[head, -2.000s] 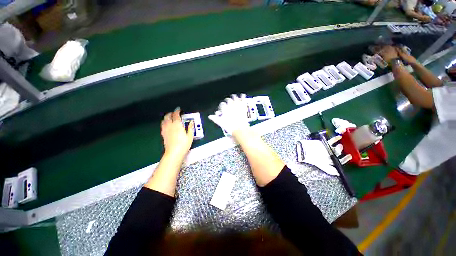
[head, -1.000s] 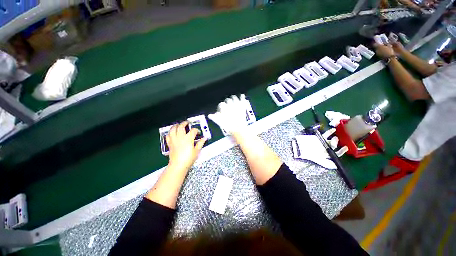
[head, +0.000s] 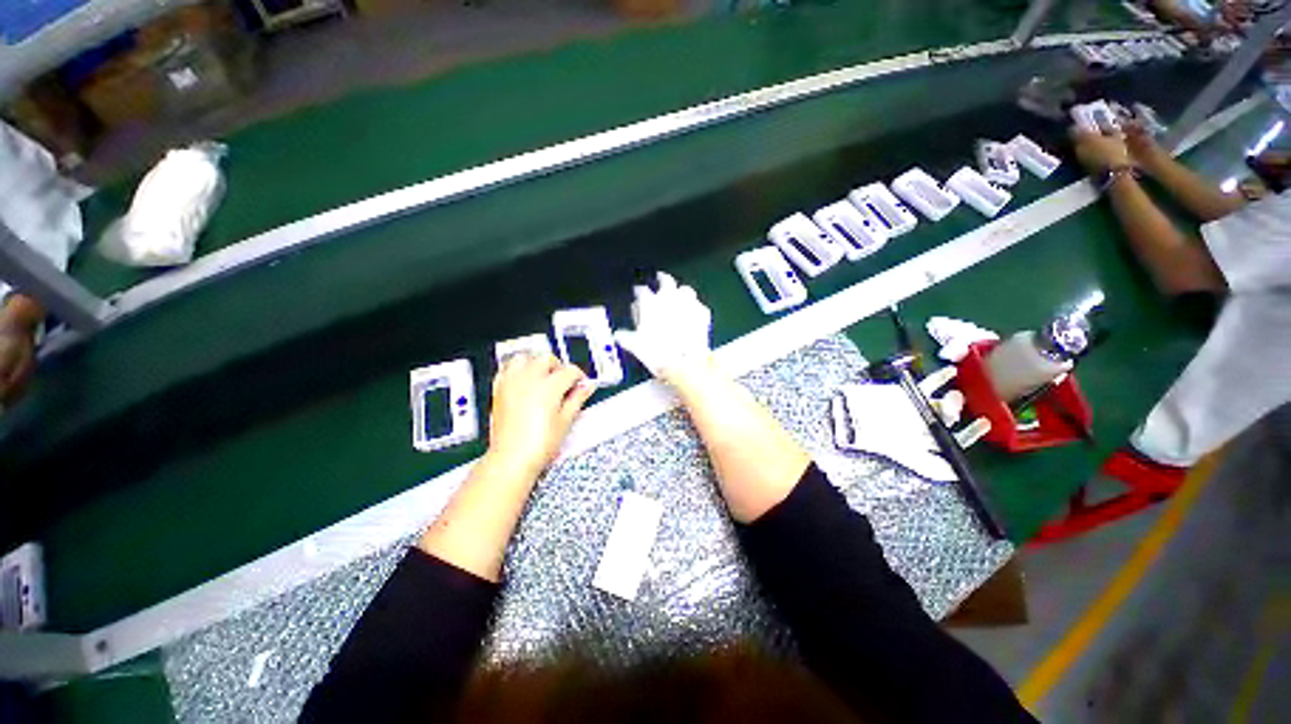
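Observation:
My bare left hand has its fingers curled on a white front housing on the green conveyor belt, and covers most of it. A second housing lies just right of it, between my hands. A third housing lies left of my left hand, its window dark. My right hand, in a white glove, is over the belt with its fingers somewhat spread. No housing shows in it; the surface under its palm is hidden.
More housings lie in a slanting row up the belt. A metal rail edges it. Bubble wrap lies under my forearms with a white card. A black handle and red tray are right. A person's arms reach in beyond.
The housings near my left hand have shifted left along the belt. My left hand now covers another housing. The housing beside my right hand no longer shows there.

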